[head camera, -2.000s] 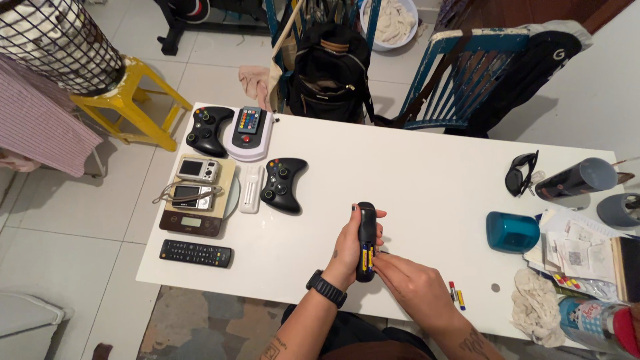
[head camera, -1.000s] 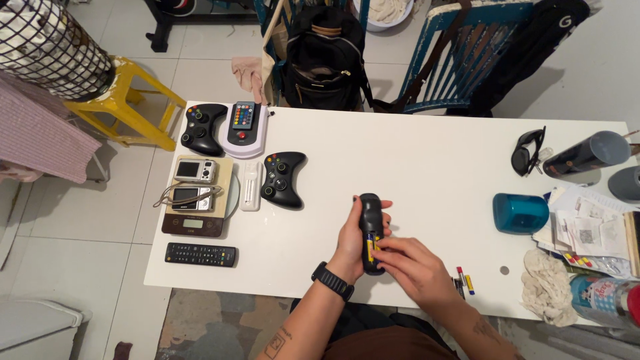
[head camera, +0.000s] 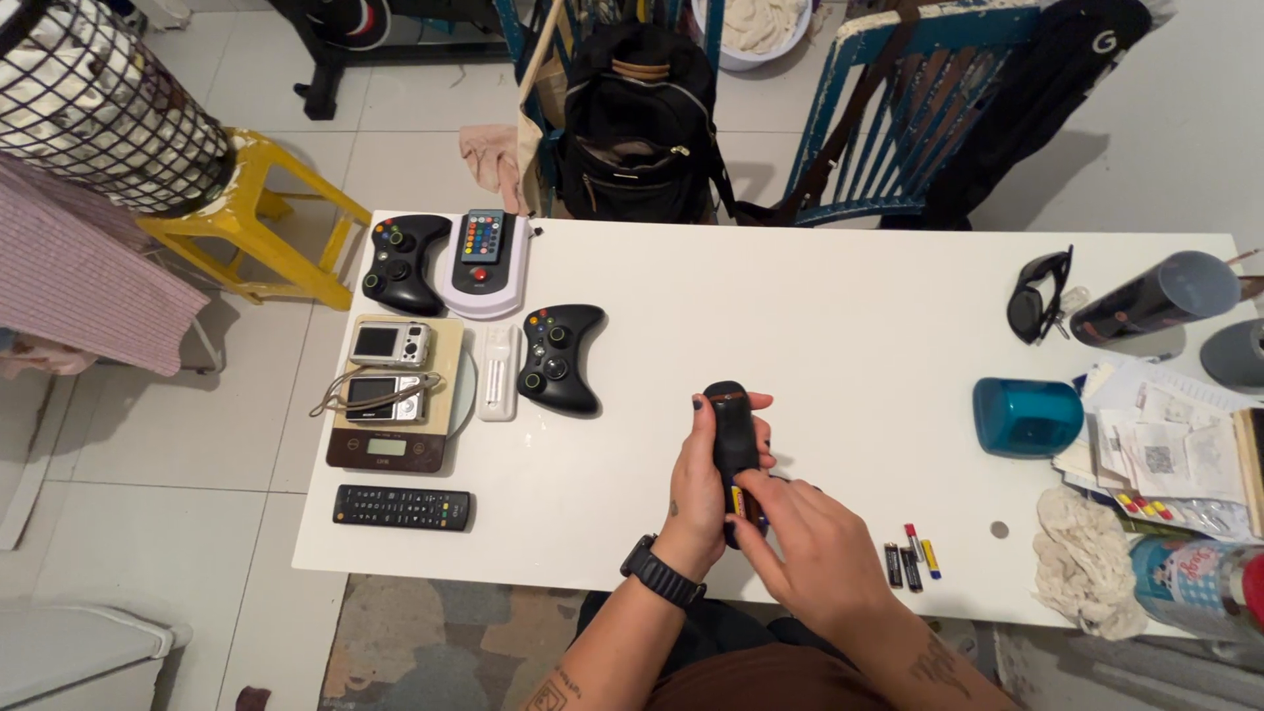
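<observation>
A black remote control (head camera: 733, 430), back side up with its battery compartment uncovered, rests in my left hand (head camera: 697, 494). A yellow battery (head camera: 739, 502) shows in the compartment. My right hand (head camera: 810, 538) has its thumb and fingertips on the compartment and battery; whether they pinch the battery cannot be told. Several loose batteries (head camera: 910, 566) lie on the white table (head camera: 790, 316) right of my right hand. Farther left are a second black remote control (head camera: 403, 508) and two black game controllers (head camera: 563, 357) (head camera: 405, 265).
Two silver cameras (head camera: 390, 342) lie on a kitchen scale (head camera: 385, 450), beside a white plastic device (head camera: 497, 373). Sunglasses (head camera: 1037, 296), a teal container (head camera: 1027, 417), papers (head camera: 1150, 434), a crumpled cloth (head camera: 1086, 563) and a coin (head camera: 999, 530) are at the right. A backpack (head camera: 640, 128) hangs beyond the table.
My right fingers have shifted over the battery compartment, where two yellow batteries showed two seconds ago; now one is plainly visible. My left hand still holds the remote control.
</observation>
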